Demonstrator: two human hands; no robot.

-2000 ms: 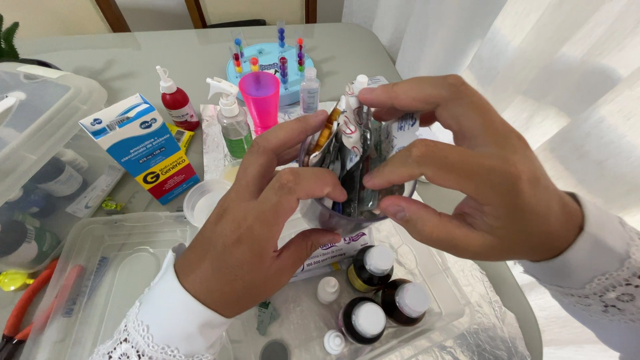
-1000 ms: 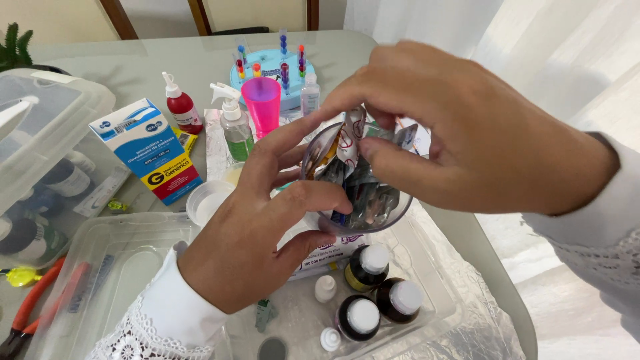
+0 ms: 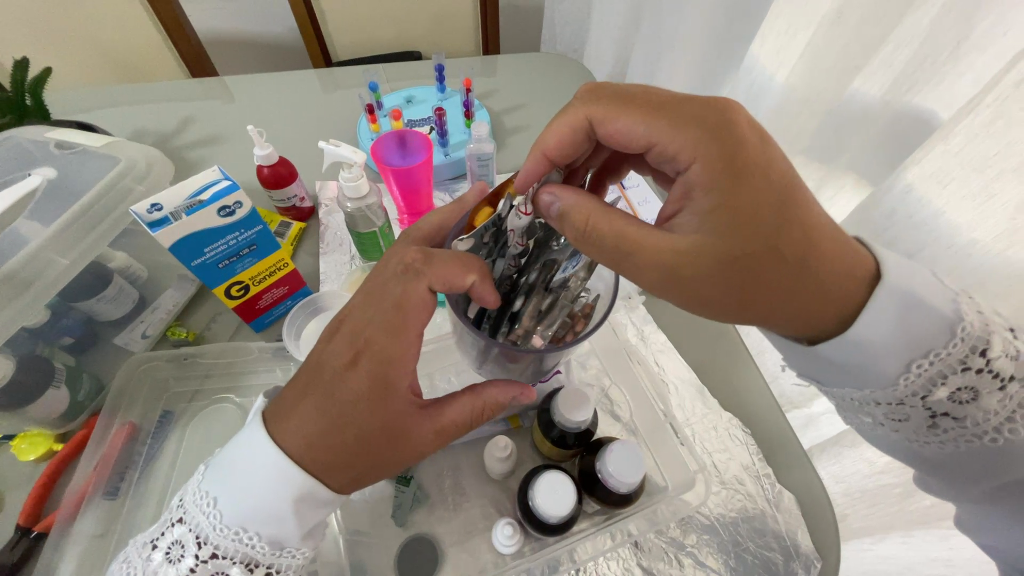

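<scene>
A clear plastic cup (image 3: 520,364) is packed with upright foil blister packs (image 3: 544,292). My left hand (image 3: 392,344) grips its left side, thumb low on the wall and a finger bent in over the rim. At the cup's far side, my right hand (image 3: 664,208) pinches the top of a white-and-foil blister pack (image 3: 518,228) between thumb and fingers. Below the cup, dark bottles with white caps (image 3: 552,496) and small white dropper bottles (image 3: 500,456) stand in a clear plastic tray (image 3: 448,536).
A medicine box (image 3: 232,256), a red squeeze bottle (image 3: 284,180), a spray bottle (image 3: 360,208), a pink cup (image 3: 406,176) and a light-blue bead game (image 3: 424,104) stand behind. At left are a clear lidded bin (image 3: 72,264) and orange-handled pliers (image 3: 56,480). Foil (image 3: 720,472) covers the right side.
Both hands were around the cup's top two seconds ago. My right hand has since risen over its far side and now pinches a pack. The left hand keeps hold of the cup.
</scene>
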